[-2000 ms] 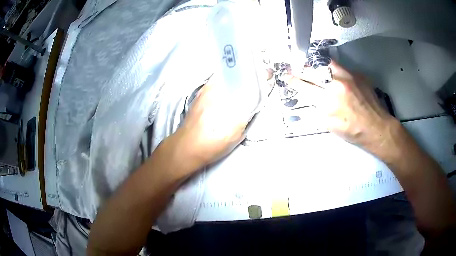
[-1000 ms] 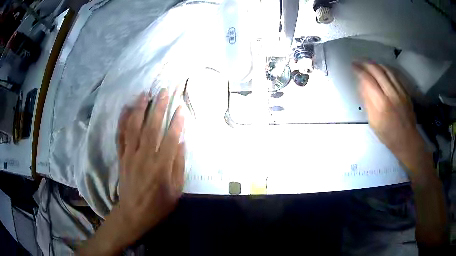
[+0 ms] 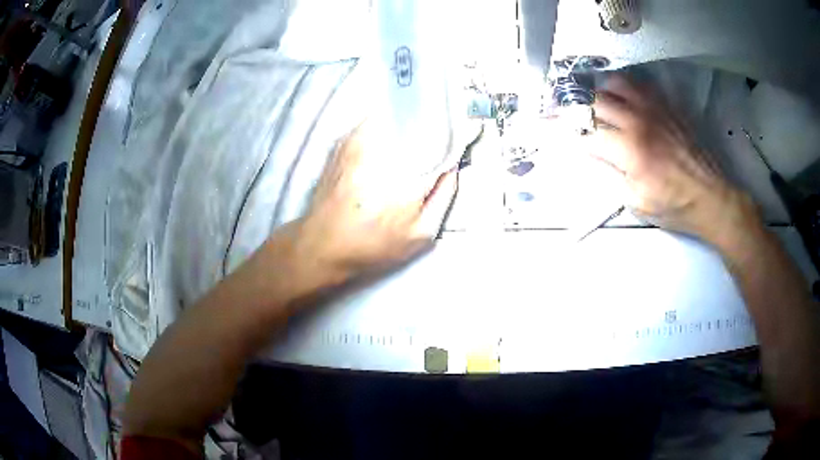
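Note:
A pale grey garment (image 3: 198, 180) lies left of the needle, with seam lines running down it. My left hand (image 3: 378, 198) is on the cloth left of the needle area (image 3: 508, 112), partly behind a long pale guard (image 3: 402, 99). A dark line of cloth edge or gap shows by its fingertips. My right hand (image 3: 665, 162) is just right of the presser foot area, fingers pointing left and bent. Glare washes out both sets of fingertips, so I cannot tell whether either hand grips cloth. A short dark edge shows below the right hand.
The white table's front edge has ruler ticks, an olive square (image 3: 435, 360) and a yellow square (image 3: 483, 361). A tension knob (image 3: 620, 14) is above right. A dark-handled tool with a thin shaft (image 3: 791, 198) lies at right. A wooden edge strip (image 3: 79, 180) runs along the left.
My left hand has moved right and up from the spread cloth to beside the needle. My right hand has moved left to the presser foot. The garment lies differently, with seam lines showing.

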